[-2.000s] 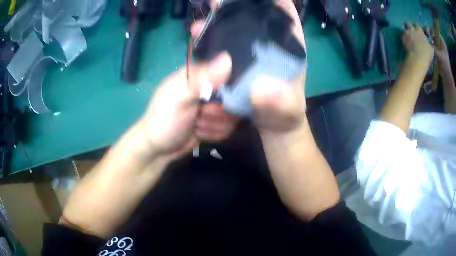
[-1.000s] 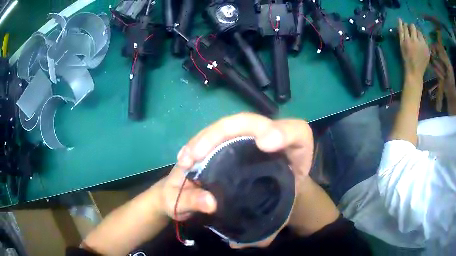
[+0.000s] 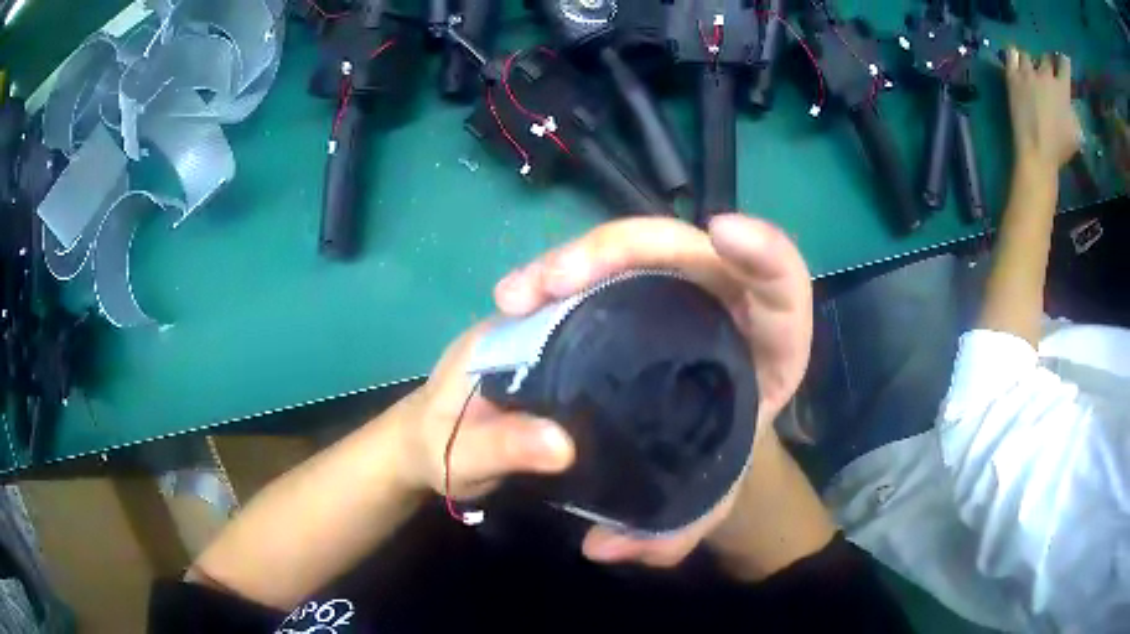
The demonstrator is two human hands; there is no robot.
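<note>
A round black head housing (image 3: 644, 396) is held between my hands above my lap, its flat round face toward me. A translucent ribbed band (image 3: 533, 337) runs around its upper left edge, with a small end tab at the left. A red lead wire (image 3: 451, 452) hangs from the left side and ends in a white connector (image 3: 472, 516). My left hand (image 3: 483, 434) grips the left side, thumb on the black face. My right hand (image 3: 768, 310) wraps the top and right edge. The handle cannot be seen.
Loose curved bands (image 3: 149, 136) are heaped at the left of the green bench (image 3: 285, 359). Black units with handles (image 3: 341, 186) and red wires lie along the back. A person in a white sleeve (image 3: 1029, 396) reaches over the bench at right. A cardboard box (image 3: 112, 520) is below left.
Earlier the unit was blurred and held over the bench edge. Since then it was turned face toward me, and it has lately moved up and slightly right. Both hands keep hold.
</note>
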